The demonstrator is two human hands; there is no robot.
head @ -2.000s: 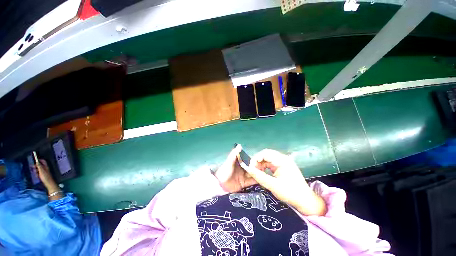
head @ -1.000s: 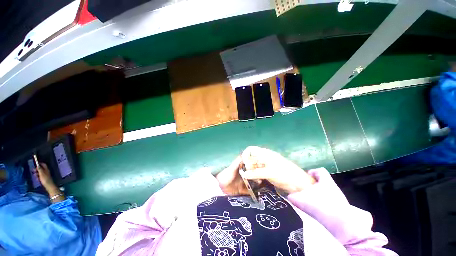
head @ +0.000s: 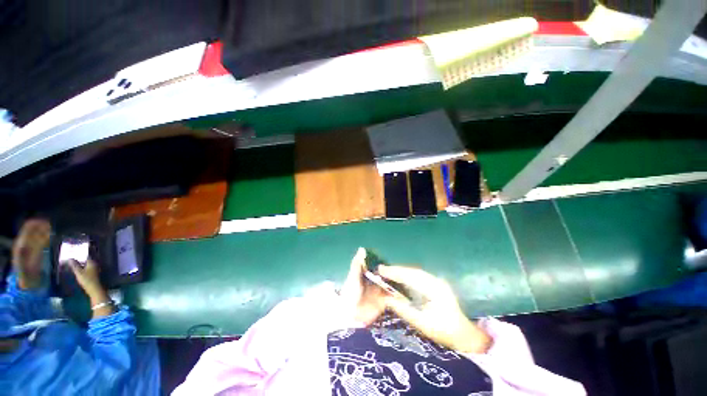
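Observation:
A smartphone is held edge-on and tilted between my two hands, over the bench's front edge. Its thin pale side frame shows; its faces are mostly hidden. My left hand grips it from the left, fingers pointing up. My right hand holds it from the right, its fingers along the phone. A small dark patch shows at the top between my fingers; I cannot tell if it is the phone's corner.
Black phones lie on a wooden board beside a blue pen, below a grey folder. A slanting post stands right. At left, a coworker's hand holds a lit phone near a black tray.
The view has tilted up, so the bench sits lower in the picture. The phone in my hands has turned. The coworker's phone now shows a bright face, and their other hand is raised.

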